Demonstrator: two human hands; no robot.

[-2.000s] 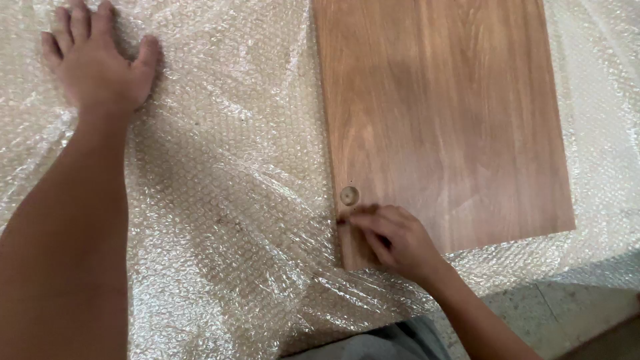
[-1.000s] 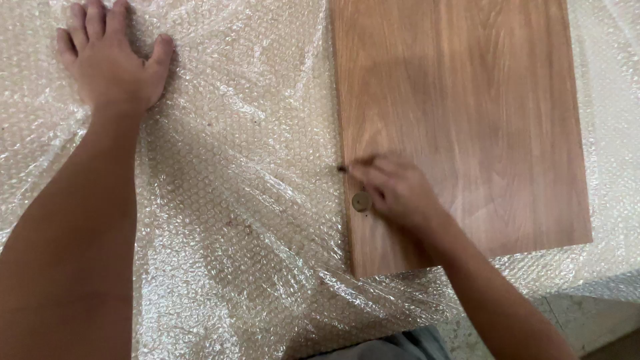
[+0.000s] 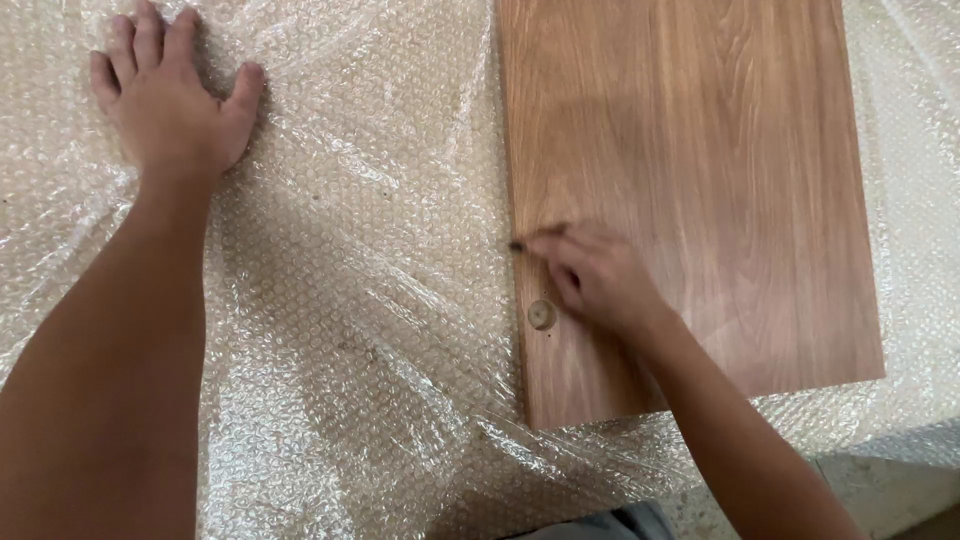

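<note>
A wood-grain panel point(image 3: 712, 187) lies on bubble wrap point(image 3: 352, 247), with a round hinge-cup hole point(image 3: 541, 315) near its left edge and a tiny hole on either side of it. Over the panel's left edge, just above the round hole, is my right hand point(image 3: 596, 274), blurred, its fingers pinched on a small dark object point(image 3: 517, 246) too small to identify. My left hand point(image 3: 176, 112) rests palm down on the bubble wrap at the upper left, fingers spread, holding nothing and apart from the panel.
Bubble wrap extends around the panel on the left, right and near sides. Grey cloth point(image 3: 600, 523) shows at the bottom edge. Beyond the wrap's near edge, at the lower right, part of a pale floor point(image 3: 877, 487) is visible.
My right hand has moved up along the panel's left edge, from beside and below the round hole to above it. My left hand stays flat on the bubble wrap.
</note>
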